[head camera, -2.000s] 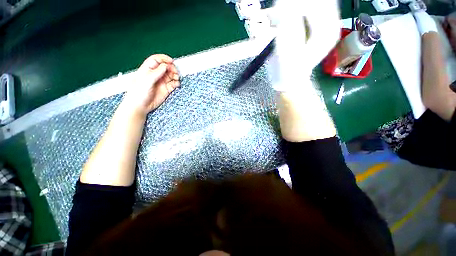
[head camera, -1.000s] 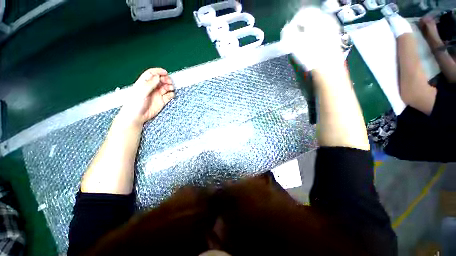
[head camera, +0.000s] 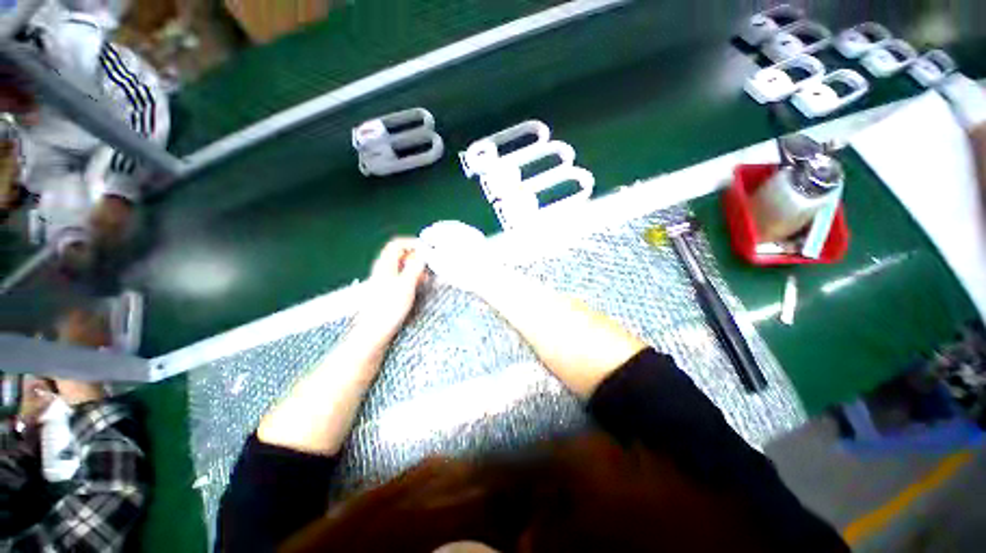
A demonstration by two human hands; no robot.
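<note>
My bare left hand [head camera: 398,270] is at the far edge of the bubble wrap mat [head camera: 476,400], its fingers bent. My right hand [head camera: 456,254] wears a white glove and is right beside it, touching or nearly so. The white glove is overexposed, so I cannot tell whether either hand holds a part. The mallet [head camera: 719,308] lies on the right of the mat, its yellow face at the far end and its black handle towards me. White loop-shaped parts [head camera: 541,171] lie on the green conveyor just beyond the rail, with a pair [head camera: 398,142] to their left.
A red tray [head camera: 743,221] with a dispenser bottle [head camera: 798,200] stands right of the mat. A small white stick [head camera: 789,300] lies near it. More loop parts [head camera: 827,92] lie far right on the conveyor [head camera: 270,232]. The pale rail [head camera: 324,331] crosses ahead. People sit at the left.
My right hand has left the mallet, now lying on the mat, and moved left beside my left hand. The view has shifted, showing more conveyor and people at the left.
</note>
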